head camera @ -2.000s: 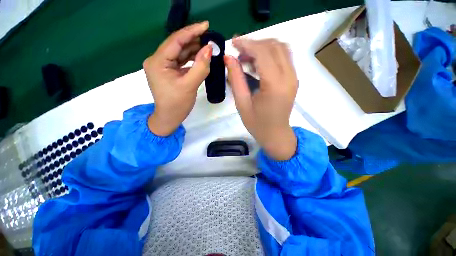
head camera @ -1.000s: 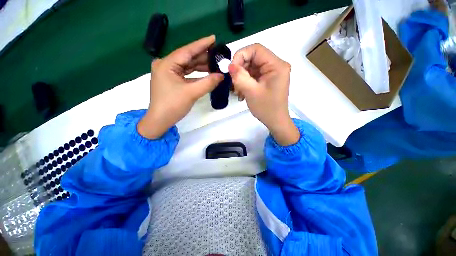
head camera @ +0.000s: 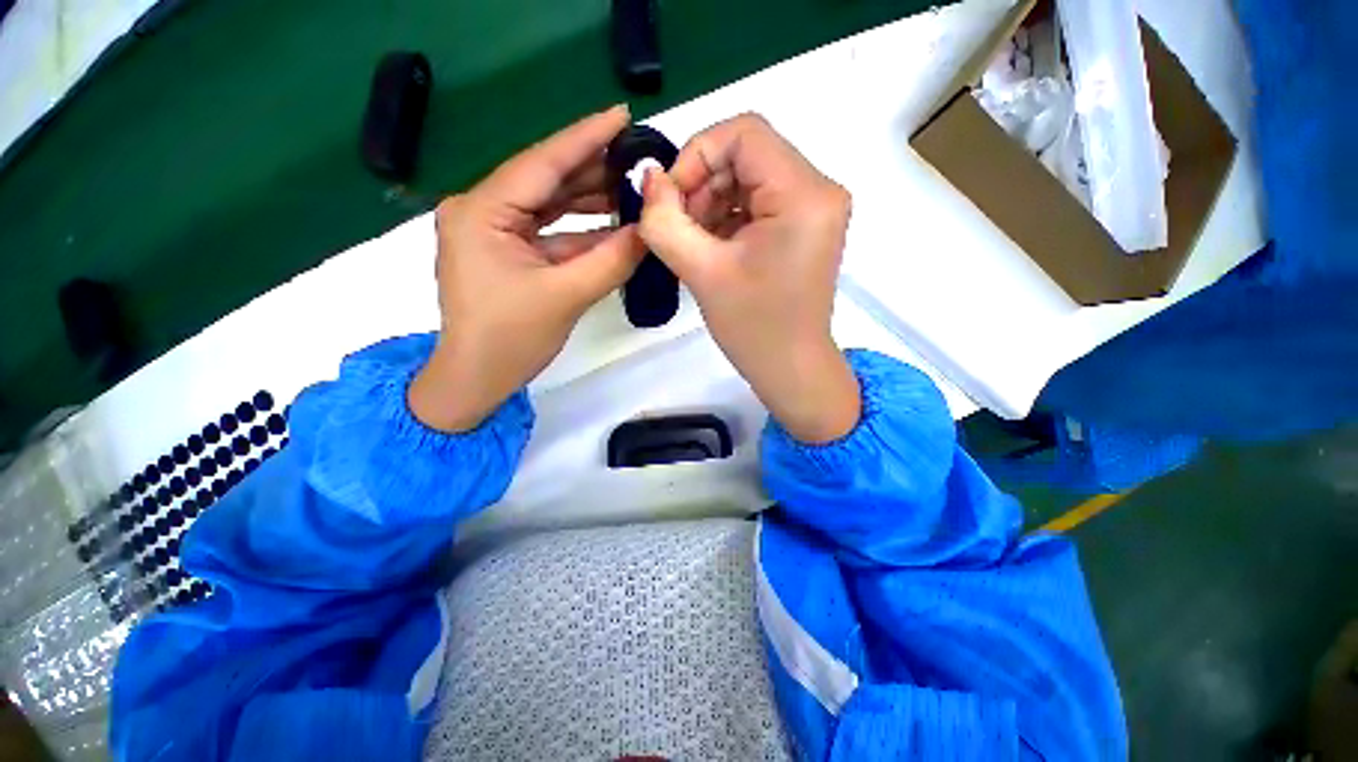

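Observation:
A black device [head camera: 651, 292] is held upright over the white table, with its upper end between my hands. My left hand [head camera: 529, 253] grips it from the left between thumb and fingers. A small white round sticker [head camera: 642, 174] shows at the device's upper end. My right hand [head camera: 757, 246] has thumb and forefinger pinched on the sticker's right edge. The fingertips partly hide the sticker, so I cannot tell whether it is stuck to the device or lifted.
Rows of black round pads [head camera: 194, 484] lie on a clear sheet at left. A black tray-like part [head camera: 669, 441] sits at the near table edge. A cardboard box [head camera: 1028, 194] with white waste is at right. Black devices lie on the green belt [head camera: 268, 164]. Another person's blue sleeve is at far right.
My right hand has closed in on the white sticker, and both hands stay at the device's upper end. The devices on the belt have shifted left. The other person's sleeve has moved.

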